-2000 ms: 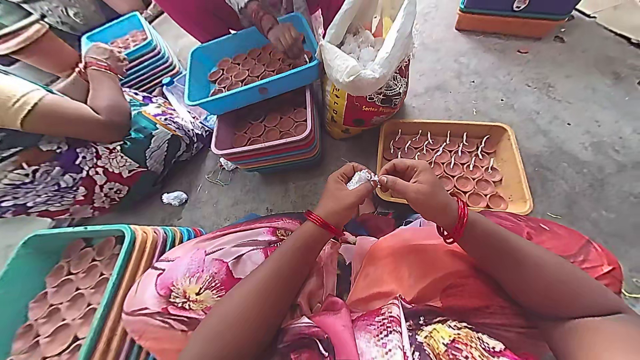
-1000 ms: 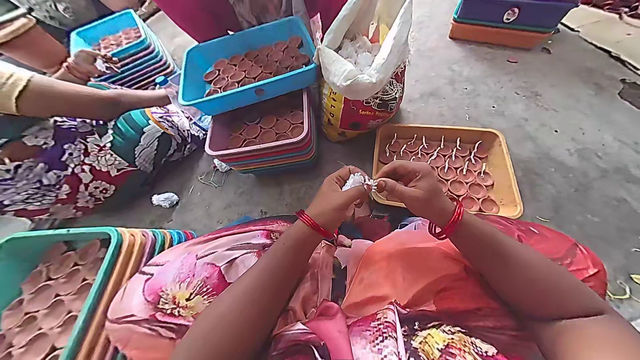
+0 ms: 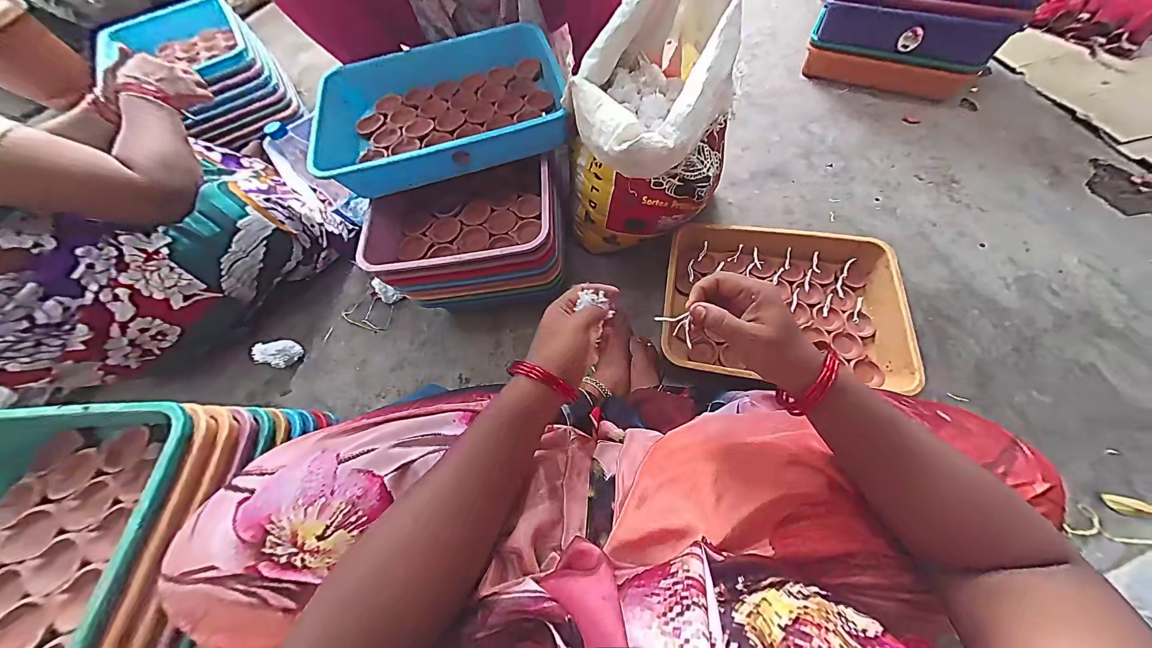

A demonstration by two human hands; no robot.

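My left hand (image 3: pixel 576 333) is closed around a bundle of white cotton wicks (image 3: pixel 593 299), whose ends poke out at the top. Thin white wicks (image 3: pixel 675 320) hang from the fingertips of my right hand (image 3: pixel 742 324), which is over the near left part of a yellow plastic tray (image 3: pixel 904 315). Rows of small clay lamps (image 3: pixel 847 344) fill much of that tray, and many in its far rows carry a white wick standing up. My right hand hides some of the lamps.
A blue tray (image 3: pixel 333 135) of clay lamps rests on stacked trays (image 3: pixel 468 270), beside a white sack (image 3: pixel 630 153). Another tray stack (image 3: pixel 171 450) is at near left. A co-worker's hands (image 3: pixel 153 85) are at far left. More trays (image 3: pixel 900 45) stand at far right.
My hands, together at the wicks before, have moved apart. The right one has gone right to the yellow tray with wicks in its fingertips; the left one still holds the bundle.
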